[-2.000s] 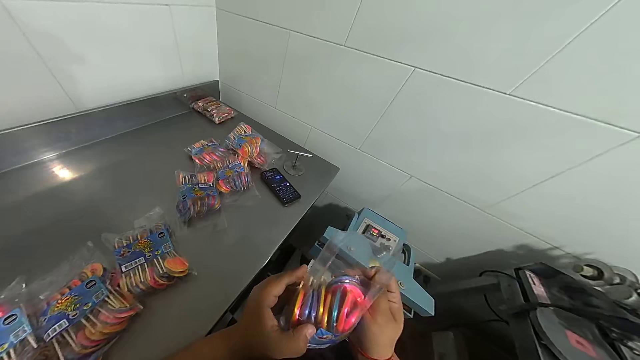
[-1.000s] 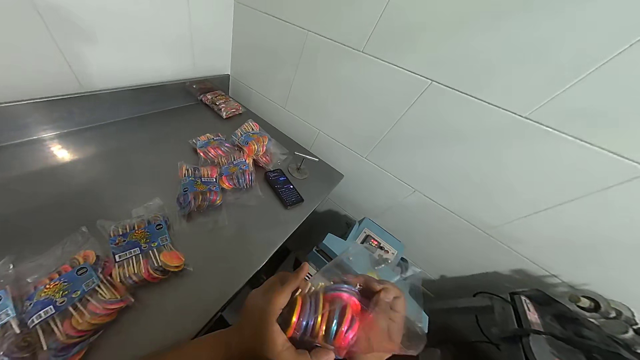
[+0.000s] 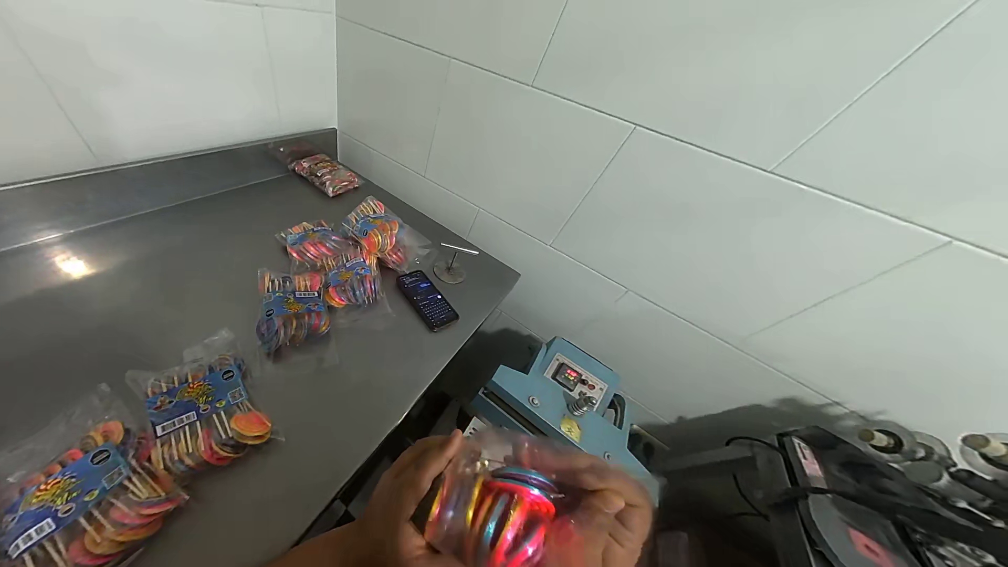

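Note:
Between my left hand [image 3: 409, 496] and my right hand [image 3: 602, 504] is a clear plastic bag of round, shiny wrapped lollipops [image 3: 504, 516], lit red on one side. My left fingers curl round its left side; my right hand, blurred, grips the plastic at the right. Just beyond the hands stands a light-blue heat sealing machine [image 3: 583, 402] with a small red display and a knob. On the steel table at the left lie bags of lollipops with blue labels, among them a near bag [image 3: 201, 409] and one at the lower left [image 3: 94, 496].
More lollipop bags [image 3: 315, 276] lie farther back, beside a black phone [image 3: 427, 300] and a small metal stand [image 3: 450, 272]. A bag of red sweets [image 3: 324, 173] is in the corner. The steel table [image 3: 354, 394] ends left of the sealer. Black equipment [image 3: 850, 504] stands at the lower right.
The right hand has shifted over the bag's right side, and the bag's loose plastic no longer spreads out to the right as it did one second ago.

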